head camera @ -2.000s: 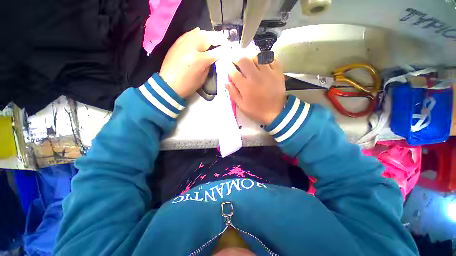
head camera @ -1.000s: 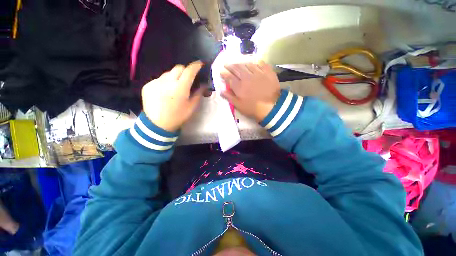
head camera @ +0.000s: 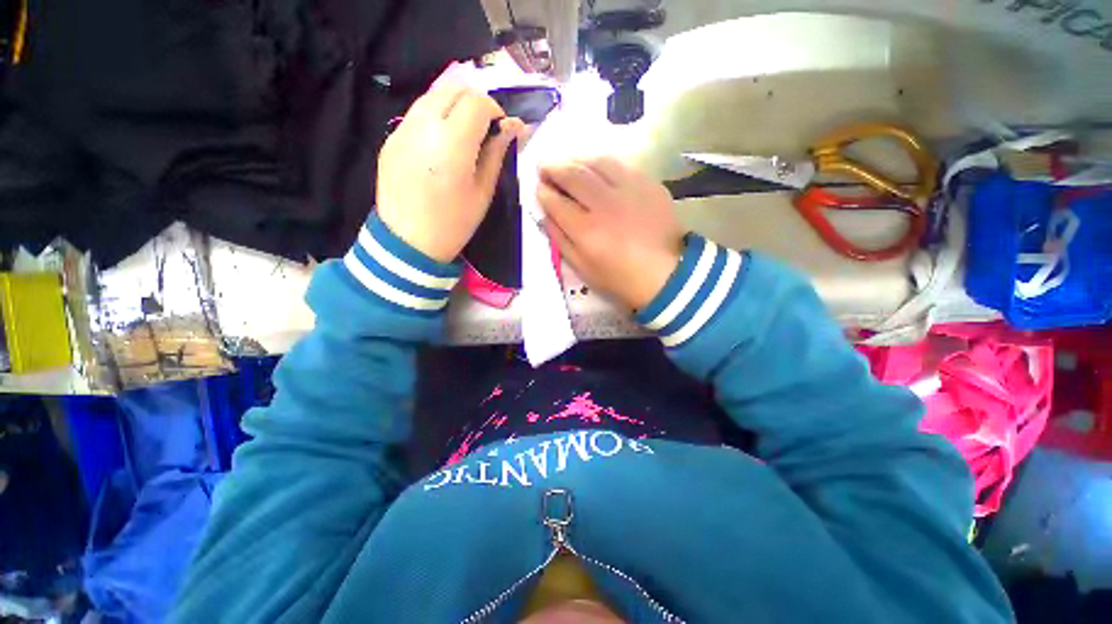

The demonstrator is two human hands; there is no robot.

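Observation:
A white strip (head camera: 545, 305) runs from the sewing machine's needle area down past the table's front edge, with pink along its right side. My left hand (head camera: 441, 171) pinches black fabric and a white-pink edge just left of the strip. Part of a black garment piece (head camera: 494, 238) with a pink edge shows below my left hand. My right hand (head camera: 610, 226) lies on the white strip, fingertips pressing it. The presser foot area (head camera: 533, 49) is just beyond my fingertips; glare hides the needle. A black knob (head camera: 627, 85) stands right of it.
Scissors (head camera: 860, 183) with gold and orange-red handles lie right of my right hand. A black garment heap (head camera: 183, 122) is at left, a yellow block (head camera: 34, 319) at far left. A blue bundle (head camera: 1049, 250) with white ties is at far right, above a pink strip bundle (head camera: 976, 396).
My left hand was open over the table and has moved up to the work, now pinching fabric. The black piece with the pink edge has shifted towards the needle. My right hand stays on the strip.

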